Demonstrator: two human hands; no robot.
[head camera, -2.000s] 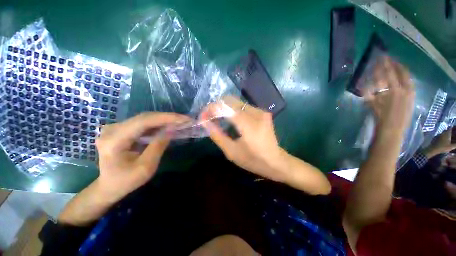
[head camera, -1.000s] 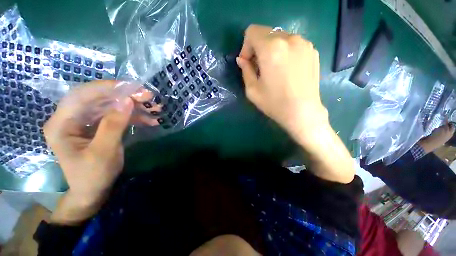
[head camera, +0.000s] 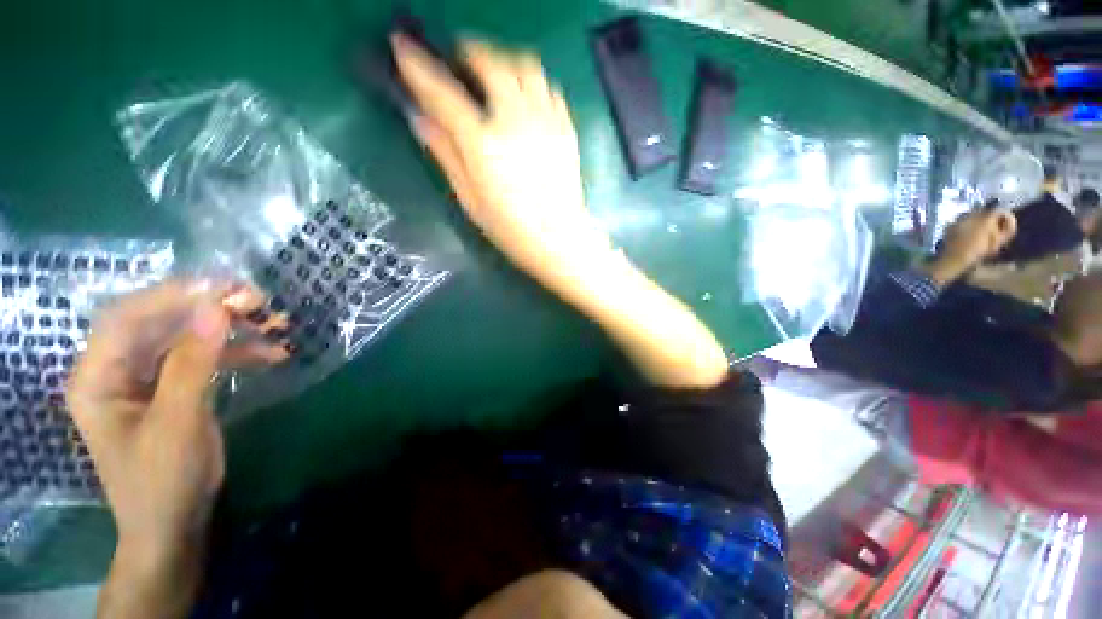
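Note:
My left hand (head camera: 163, 399) holds a cut piece of lens sheet (head camera: 324, 276) with rows of tiny dark squares, in or on a clear plastic bag (head camera: 230, 151). My right hand (head camera: 502, 151) is stretched forward at the top, its fingers around a dark mobile phone (head camera: 405, 75), blurred and mostly covered by the hand. I cannot tell whether it lifts the phone or it rests on the bench. A large lens sheet (head camera: 42, 363) lies at the far left, partly behind my left hand.
Two black phones (head camera: 634, 103) (head camera: 709, 127) lie beyond my right forearm. A neighbour's clear bag (head camera: 804, 242) lies on the green bench at right. A pale rail (head camera: 786, 42) curves along the far side. Other workers (head camera: 967, 327) sit at right, near red and pale racks.
My view has turned to the right. My right hand has reached farther forward and now is around the dark phone. My left hand still holds the cut sheet piece.

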